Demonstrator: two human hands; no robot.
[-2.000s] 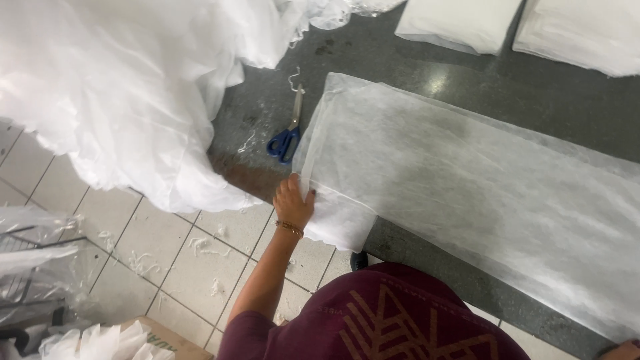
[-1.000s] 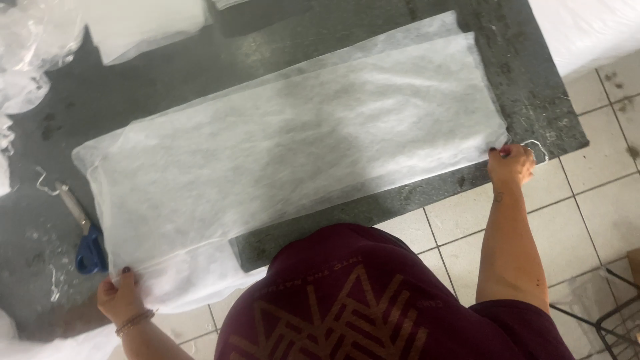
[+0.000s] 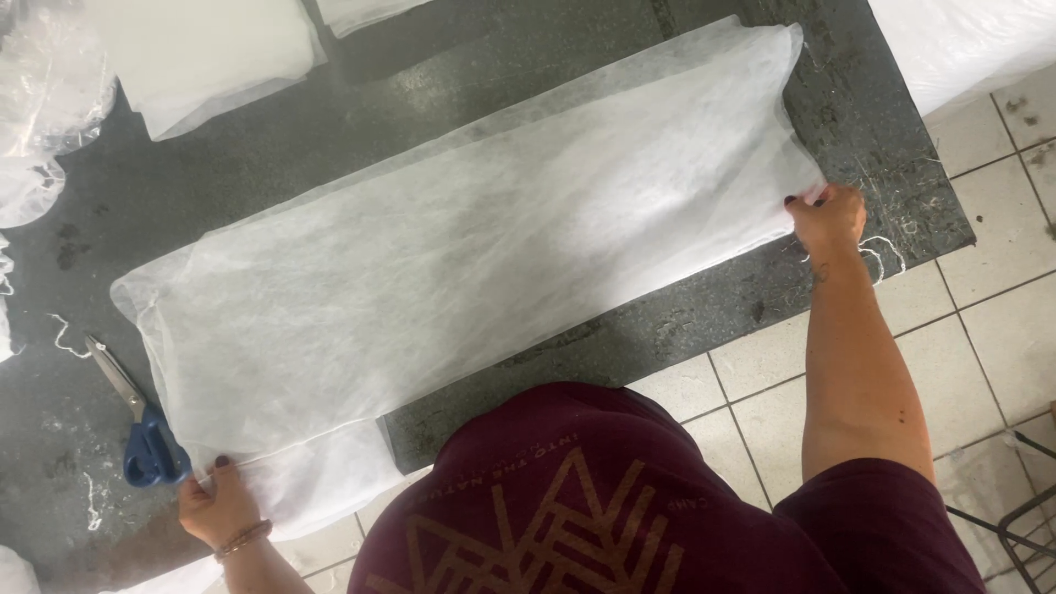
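Observation:
A long piece of thin white fabric (image 3: 462,239), folded in layers, lies slantwise over the dark table. Its near left corner is pinched in my left hand (image 3: 219,507), where a part of the fabric hangs past the table edge. My right hand (image 3: 829,219) grips the near right corner between thumb and fingers. Just left of the fabric, close to my left hand, lie blue-handled scissors (image 3: 147,437) with the blades pointing away from me. Loose white threads are beside the blades and by my right wrist.
Stacked white fabric (image 3: 214,58) lies at the table's far left, beside clear plastic wrapping (image 3: 58,74). More white material (image 3: 982,41) is beyond the right end of the dark table (image 3: 693,322). A black metal frame (image 3: 1011,520) stands on the tiled floor at lower right.
The view has swung right since the oldest frame. Over the last second, the fabric's right end has shifted and creased, with my right hand still at its corner.

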